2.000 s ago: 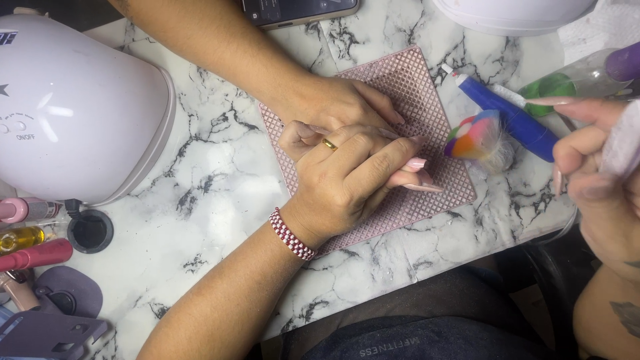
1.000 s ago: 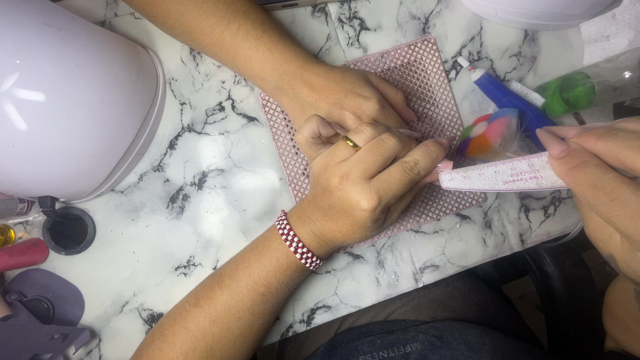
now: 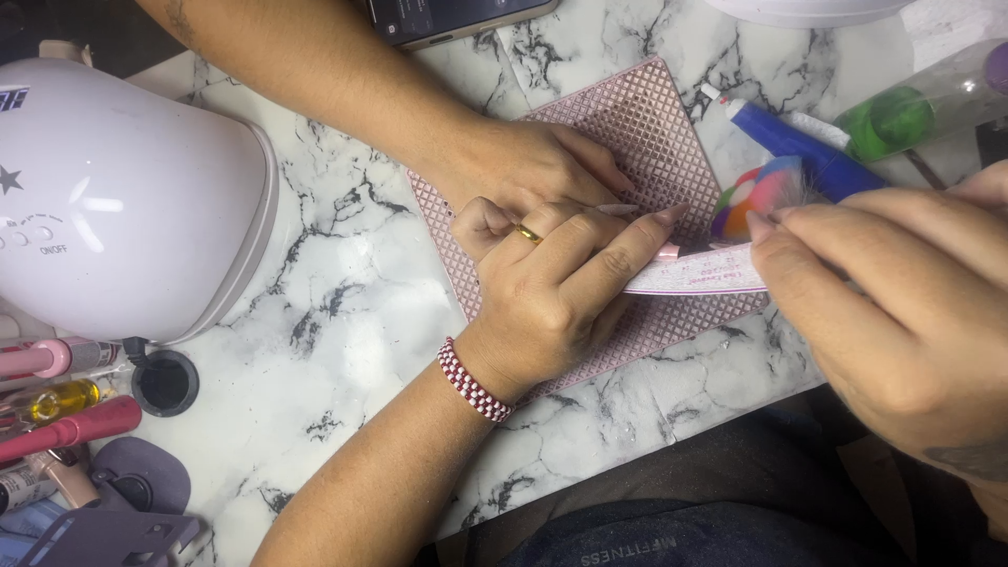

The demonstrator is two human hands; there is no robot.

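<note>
My left hand, with a gold ring and a beaded bracelet, is closed around a finger of another person's hand. That hand rests on a pink lattice-pattern mat. A pink nail tip sticks out beyond my left fingers. From the right, my right hand pinches a pale nail file between thumb and fingers. The file's far end lies at the pink tip's lower edge, partly hidden by my left fingers; whether it touches the nail is hard to tell.
A white nail lamp stands at left, above polish bottles and a round black pot. Behind my right hand are a multicoloured brush, a blue pen-shaped tool and a clear bottle. A phone lies at the top.
My right hand was away at the right two seconds ago; it has come left with the file to the pink nail tip. My left hand keeps its hold.
</note>
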